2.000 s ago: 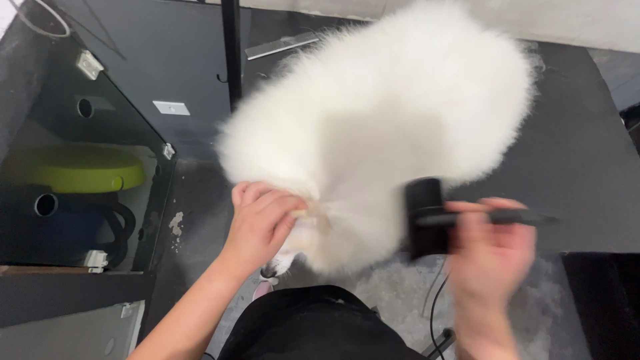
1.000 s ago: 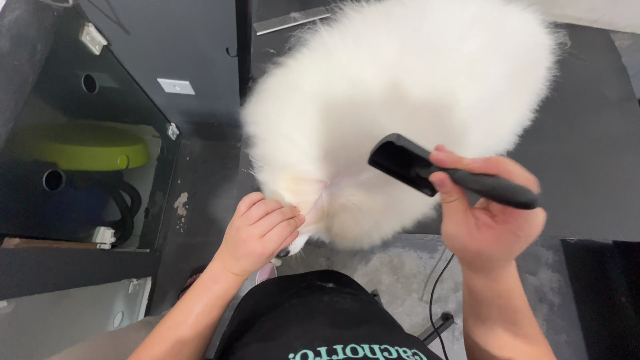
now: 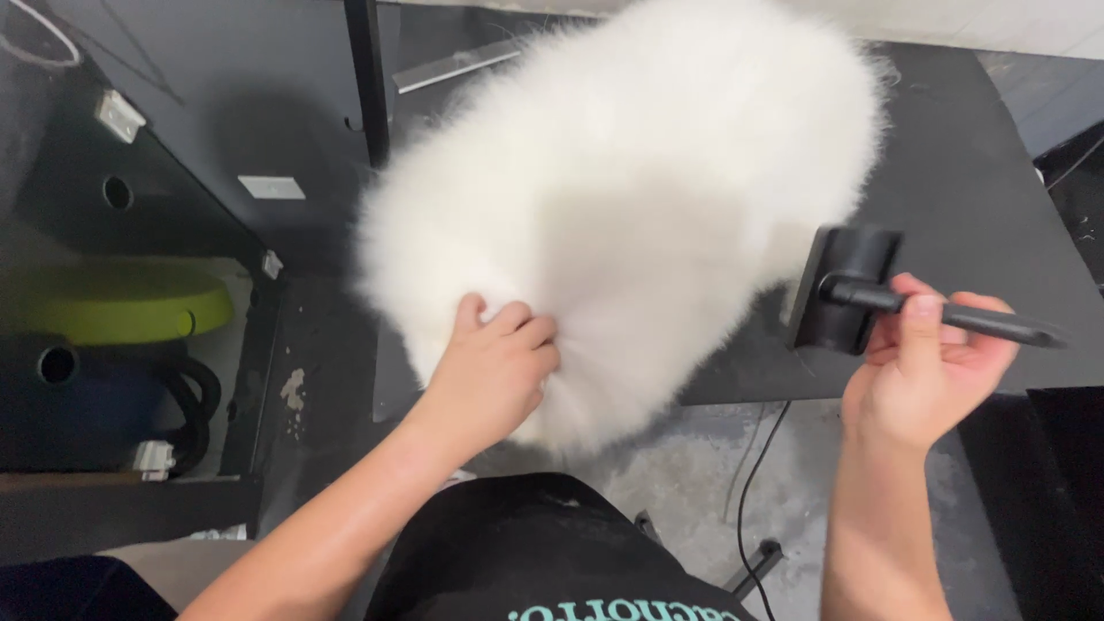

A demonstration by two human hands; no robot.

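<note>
A fluffy white dog [image 3: 655, 172] is on a black grooming table [image 3: 966, 172]; its face is hidden. My left hand [image 3: 500, 371] rests on the coat at the lower left of the dog, fingers curled into the fur; whether they grip it is hard to tell. On the right, my right hand [image 3: 931, 362] holds a black slicker brush [image 3: 845, 289] by its handle. The brush head is blurred and stands beside the dog's right side, over the table, off the main coat.
At the left is a dark cabinet [image 3: 250, 371] with a green round object [image 3: 129, 302] and a black hose [image 3: 194, 405] inside. A metal strip [image 3: 457, 65] lies at the table's far left. A black cable [image 3: 750, 500] hangs below the near edge.
The brush in my right hand has moved right, from over the dog's coat to beside it, and its head has turned. My left hand has shifted from near the dog's muzzle onto the fur.
</note>
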